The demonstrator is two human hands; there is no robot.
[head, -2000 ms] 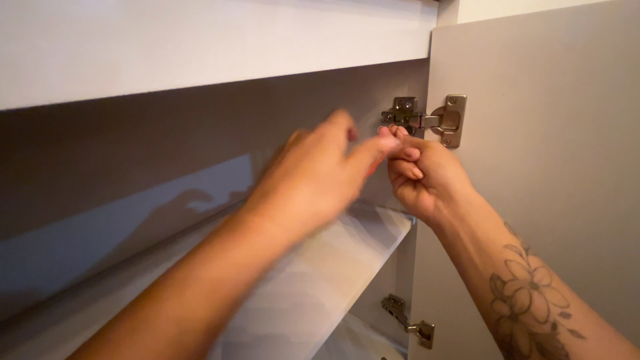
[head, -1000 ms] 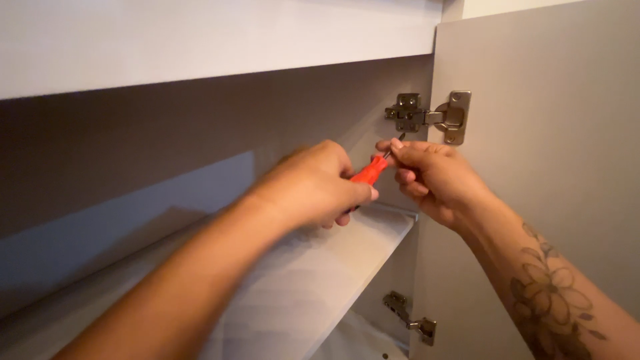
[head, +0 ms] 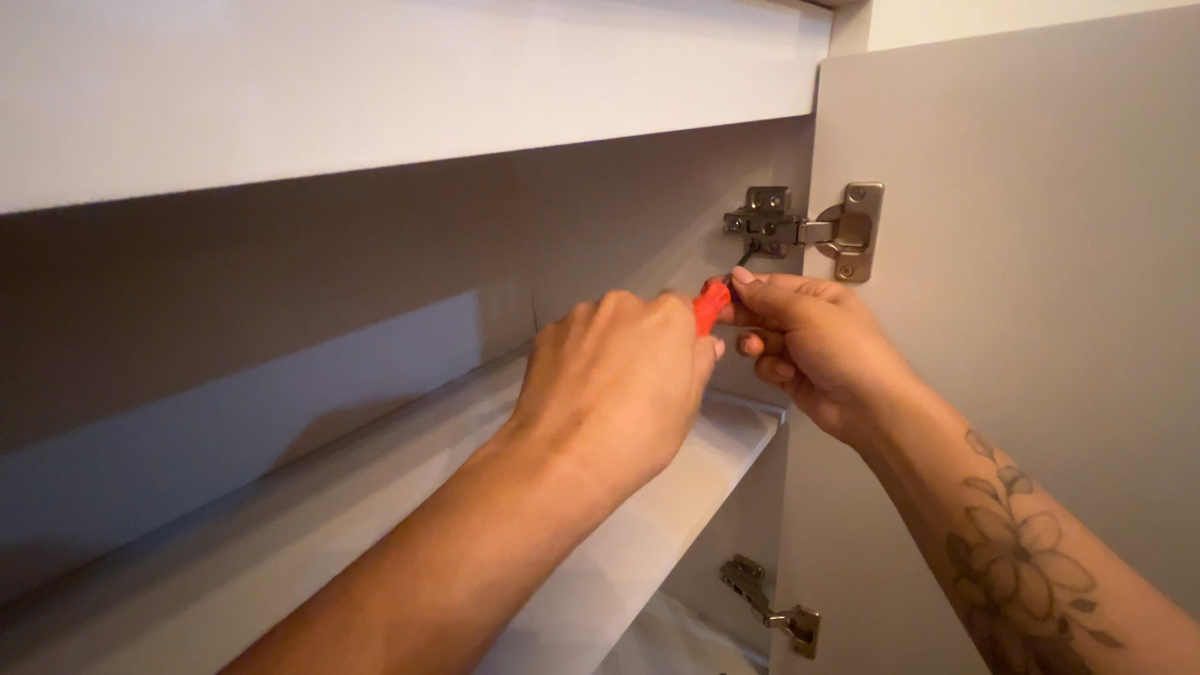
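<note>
A screwdriver with a red handle (head: pixel 712 306) is gripped in my left hand (head: pixel 614 375), its dark shaft slanting up and to the right. The tip meets the lower screw of the mounting plate of a metal concealed hinge (head: pixel 769 225) on the cabinet's side wall. Around the shaft, just above the handle, the thumb and fingertips of my right hand (head: pixel 816 337) are pinched. The hinge arm joins a cup plate (head: pixel 855 232) fixed to the cabinet door (head: pixel 1031 281). Most of the handle is hidden inside my left hand.
Below the hands runs a white shelf (head: pixel 647 534). A second concealed hinge (head: pixel 771 607) joins the door and side wall lower down. Above, a wide white panel (head: pixel 412 84) crosses the cabinet front. The door stands open at the right.
The screwdriver's tip, below the hinge plate one second ago, now touches its lower screw. My left hand has moved closer to my right hand since then.
</note>
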